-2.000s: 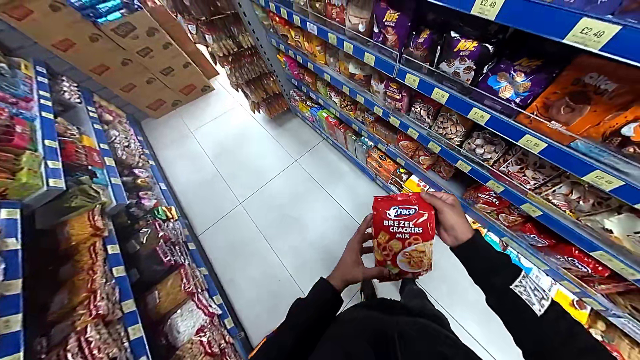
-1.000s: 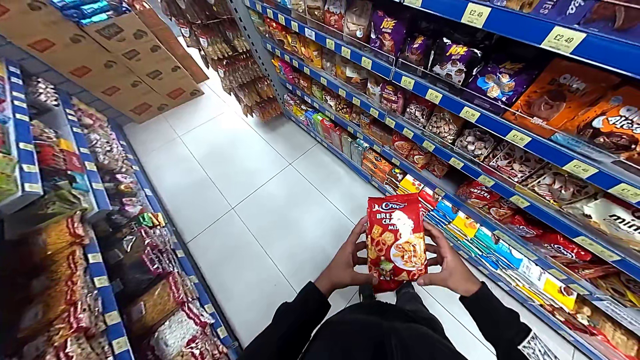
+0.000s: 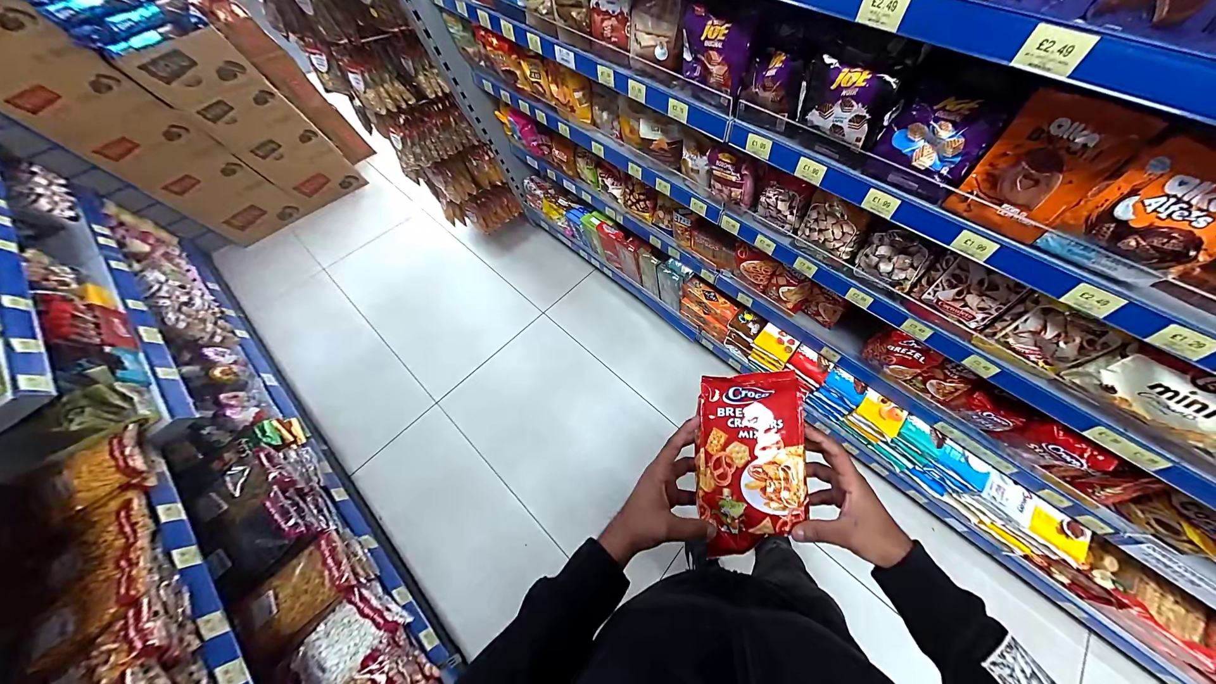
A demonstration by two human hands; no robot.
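Note:
A red bag of Croco cracker mix (image 3: pixel 750 461) is held upright in front of my body, its printed front toward me. My left hand (image 3: pixel 660 499) grips its left edge, the thumb at the lower corner. On the other side my right hand (image 3: pixel 848 502) holds the right edge, with its thumb near the bottom corner. The fingers of both hands are partly hidden behind the bag. Similar red Croco bags (image 3: pixel 1064 446) lie on a low shelf to the right of my hands.
Blue shelving (image 3: pixel 855 195) with packed sweets and biscuits runs along the right. Another shelf unit (image 3: pixel 185 532) with bagged goods stands at the left. Stacked cardboard boxes (image 3: pixel 180 133) and a rack of hanging packets (image 3: pixel 408 104) stand beyond the white tiled floor (image 3: pixel 532 399).
Two seconds ago my right hand held the bag's upper right edge; it has moved down to the lower right side. The bag remains between both hands.

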